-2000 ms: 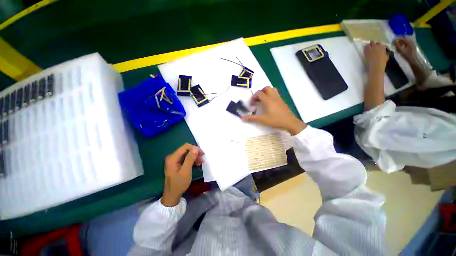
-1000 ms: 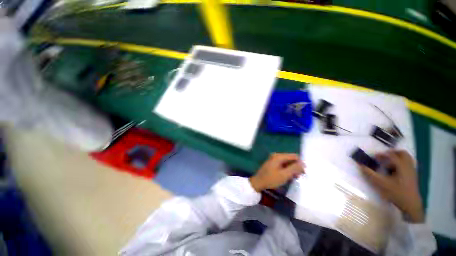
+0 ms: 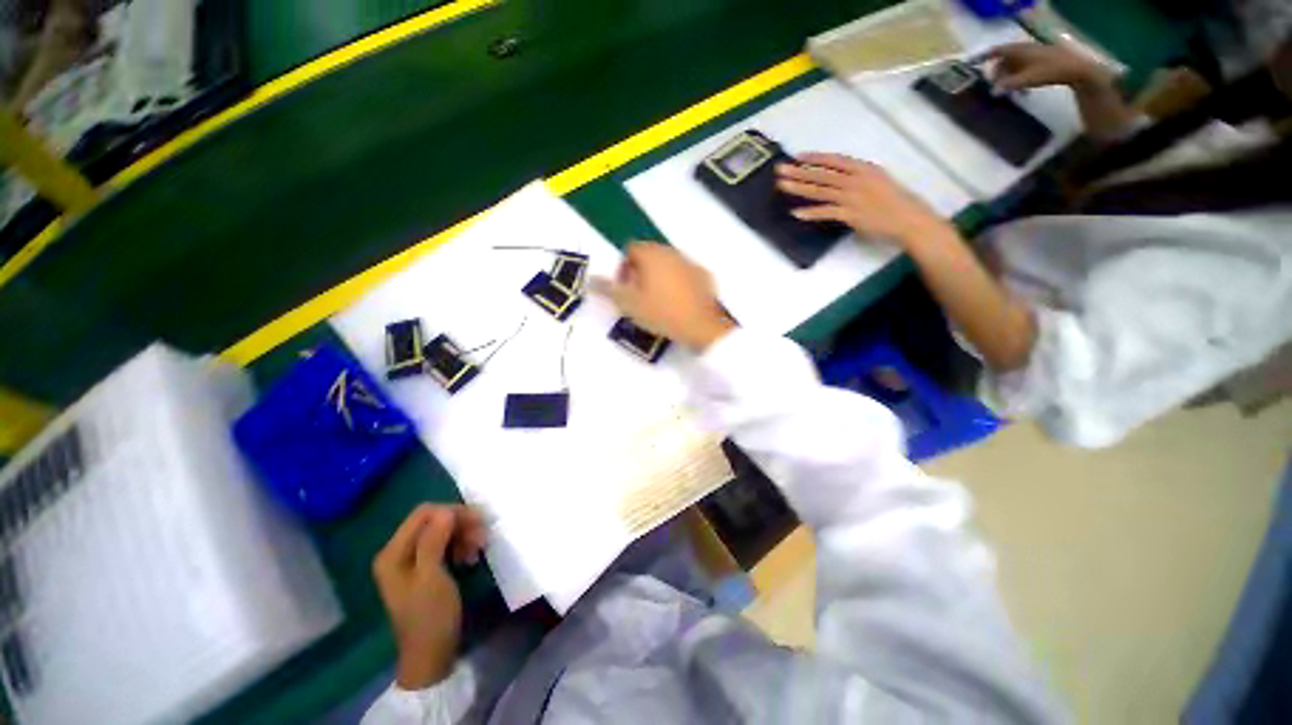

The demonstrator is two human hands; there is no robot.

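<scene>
My right hand (image 3: pixel 669 295) is over the right edge of the white work sheet (image 3: pixel 475 460), fingertips beside a pair of modules (image 3: pixel 550 295) with pale edging and wires. It is blurred, and I cannot tell if it holds anything. Another module (image 3: pixel 641 337) lies just below it, partly hidden. A plain dark module (image 3: pixel 536 411) with a wire lies mid-sheet. Two edged modules (image 3: pixel 404 347) lie at the left of the sheet. The tan strip sheet (image 3: pixel 663 479) lies at the near right. My left hand (image 3: pixel 422 567) is curled at the sheet's near left edge, with nothing visible in it.
A blue bin (image 3: pixel 315 439) with tan strips stands left of the sheet, and a thick white foam tray (image 3: pixel 170 538) further left. At right, another worker's hand (image 3: pixel 850 196) rests on a black housing (image 3: pixel 765 206). A second housing (image 3: pixel 985 113) lies beyond.
The view swung left, then back. My right hand has moved from the dark module to the sheet's right side, and that module now lies free. The neighbour's hand now touches the nearer housing.
</scene>
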